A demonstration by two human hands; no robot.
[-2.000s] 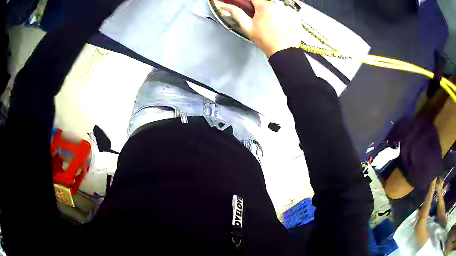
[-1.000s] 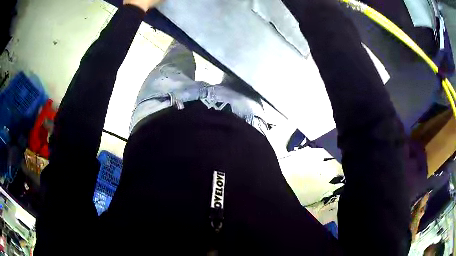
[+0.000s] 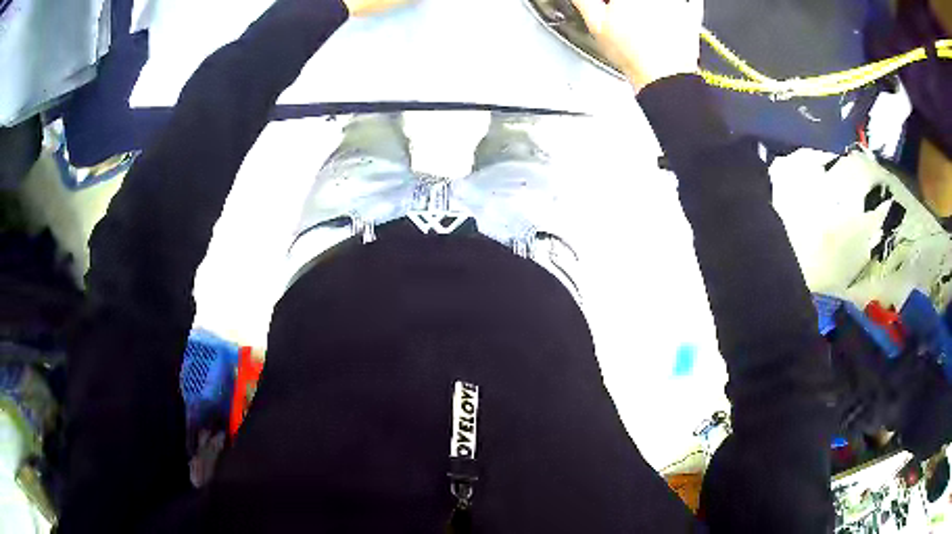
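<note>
A pale garment panel (image 3: 449, 57) lies flat on the dark table cover (image 3: 762, 115) at the top of the view, its front edge along the table edge. My right hand (image 3: 652, 37) is at the top right, on the steam iron (image 3: 572, 29), whose silver rim shows left of the hand over the panel; the handle is out of view. Yellow hose and cord (image 3: 793, 86) run from the hand to the right. My left hand (image 3: 378, 5) is at the top edge over the panel, mostly cut off; its fingers do not show.
Folded pale layers (image 3: 47, 52) lie at the left table end. Blue crates (image 3: 207, 370) and a red one (image 3: 246, 388) stand on the floor at lower left. More blue and red items and dark scraps are at the right. A purple-dark shape (image 3: 924, 94) is at the right edge.
The view has turned and the table edge now runs level. The right hand and iron, out of view a second ago, show again. The left hand remains at the top edge.
</note>
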